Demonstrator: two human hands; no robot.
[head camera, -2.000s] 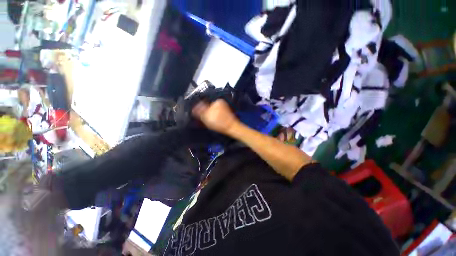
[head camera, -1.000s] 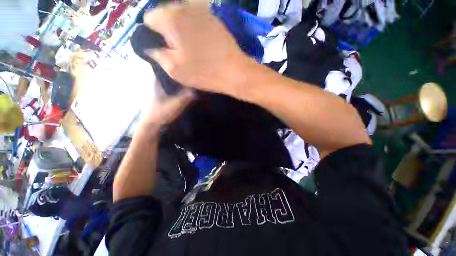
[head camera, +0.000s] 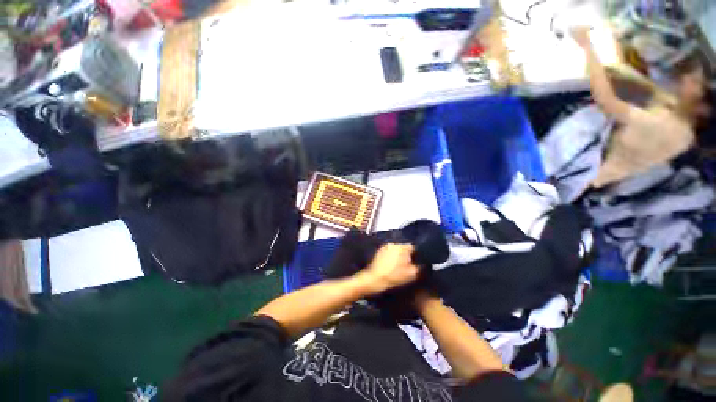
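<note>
A plain black garment (head camera: 428, 242) is bunched up in front of my chest. My left hand (head camera: 394, 267) comes in from the left and is closed on the bunched black cloth. My right hand (head camera: 425, 301) comes up from the lower right; only its wrist end shows, and the cloth hides its fingers. Just beyond and to the right lies a heap of black-and-white garment pieces (head camera: 542, 196), with a long black piece across it.
A blue crate (head camera: 447, 184) stands behind the heap. A brown-and-yellow patterned board (head camera: 343, 202) lies by a white sheet (head camera: 404, 192). A white table (head camera: 298, 71) holding a phone (head camera: 391, 64) runs across the back. Another person (head camera: 648, 141) is at the right. Black cloth hangs at left.
The view has swung round to show the table across the back. My hands, raised close to the camera a second ago, are now lower, with the black garment bunched between them.
</note>
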